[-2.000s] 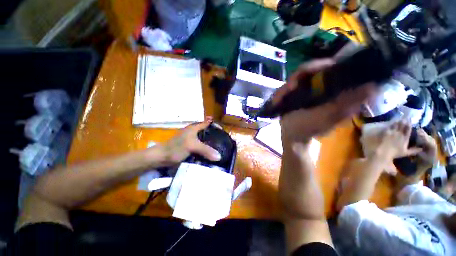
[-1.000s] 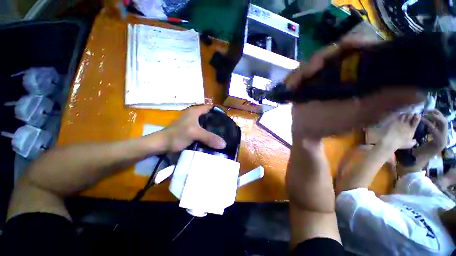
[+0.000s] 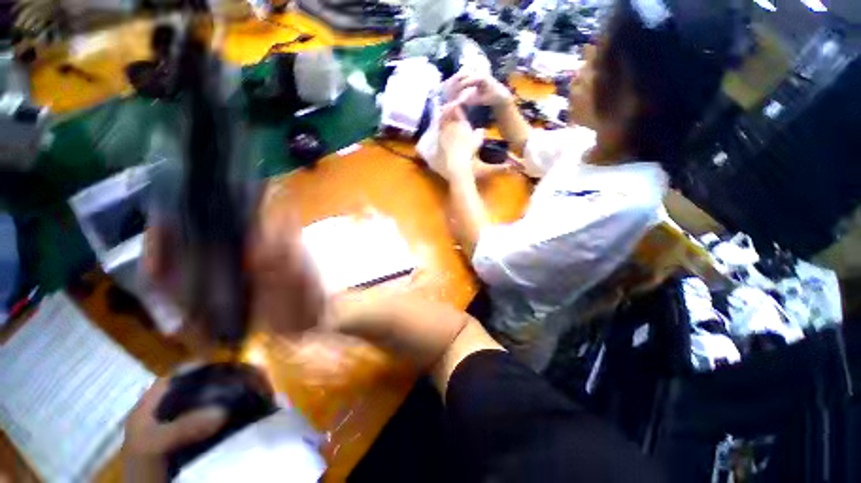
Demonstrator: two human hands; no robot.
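Note:
The camera with a black head [image 3: 210, 396] and white body [image 3: 255, 455] is at the lower left, its body cut off by the bottom edge. My left hand [image 3: 160, 429] holds the black head, thumb across it. My right hand [image 3: 283, 274], blurred, grips the black electric screwdriver [image 3: 212, 189]. The screwdriver is upright and blurred, its lower end over the black head; whether the tip touches a screw cannot be told.
Paper sheets [image 3: 66, 387] lie at the left. The screw feeder [image 3: 123, 212] is behind the screwdriver. A white pad [image 3: 354, 250] lies on the orange bench [image 3: 415, 203]. A person in white [image 3: 576, 217] works at the right. A black bin [image 3: 651, 330] with white parts [image 3: 755, 302] is at far right.
The view has swung to the right. My right hand has brought the screwdriver from beside the feeder to above the black head and turned it upright. My left hand still holds the camera.

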